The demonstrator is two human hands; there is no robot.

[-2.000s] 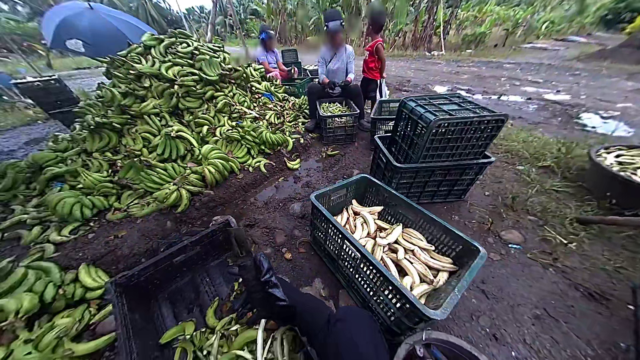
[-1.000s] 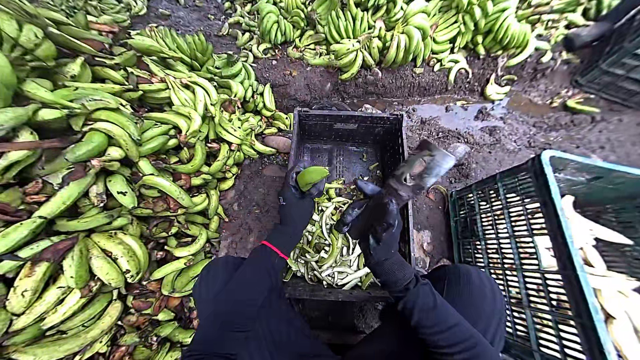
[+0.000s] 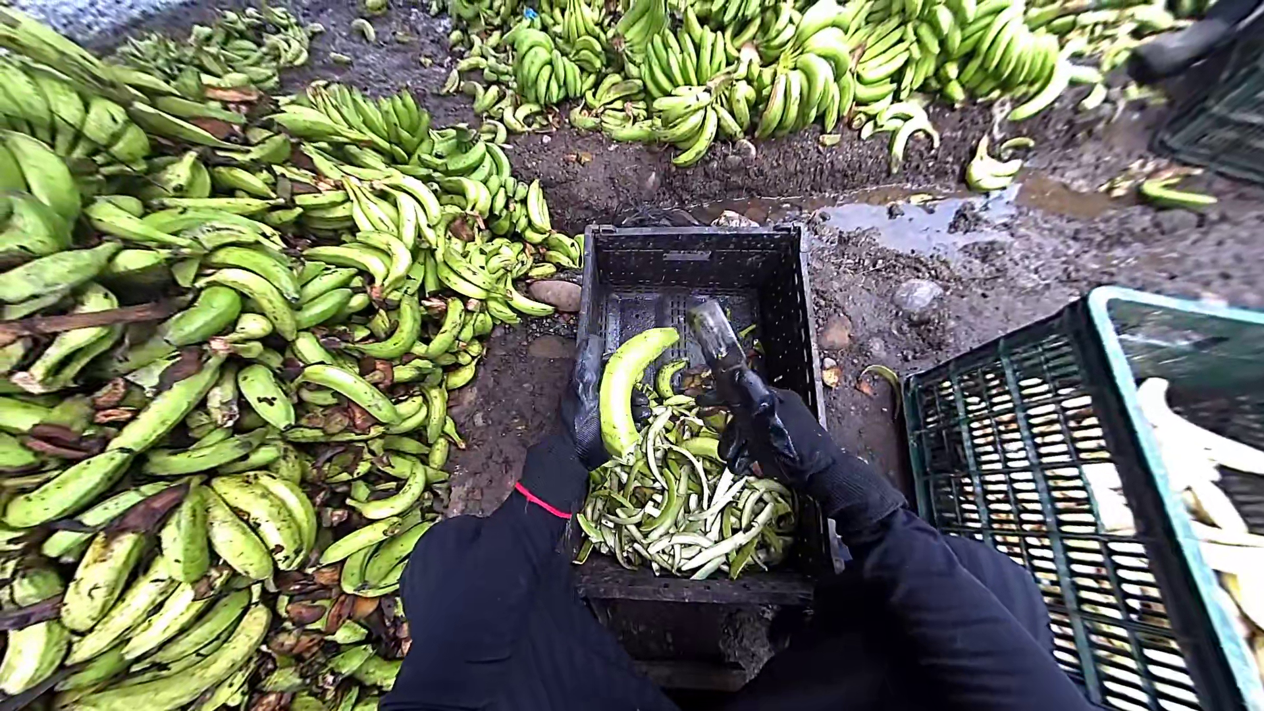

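My left hand [image 3: 587, 415], in a black glove with a red band at the wrist, holds a green plantain [image 3: 625, 387] upright over a black plastic crate [image 3: 810, 346]. To its right my right hand [image 3: 780, 434], also in a black glove, grips a knife [image 3: 718, 338] with a broad blade pointing up and away. The blade stands apart from the plantain. Green and whitish plantain peels [image 3: 691, 513] fill the near half of the crate. At the right, a green plastic crate [image 3: 1007, 434] holds peeled plantains [image 3: 1200, 474], partly cut off by the frame's edge.
A large heap of green plantains [image 3: 227, 395] covers the ground at the left. More bunches [image 3: 750, 74] lie across the back. Muddy ground with a puddle [image 3: 918, 222] and stones [image 3: 916, 296] lies beyond the crates. Another dark crate [image 3: 1220, 118] and a person's dark shoe [image 3: 1190, 49] show at the top right.
The view has swung down from the wider yard to my hands. Since a second ago, the plantain in my left hand has come upright, and the knife in my right hand has swung leftward toward it.
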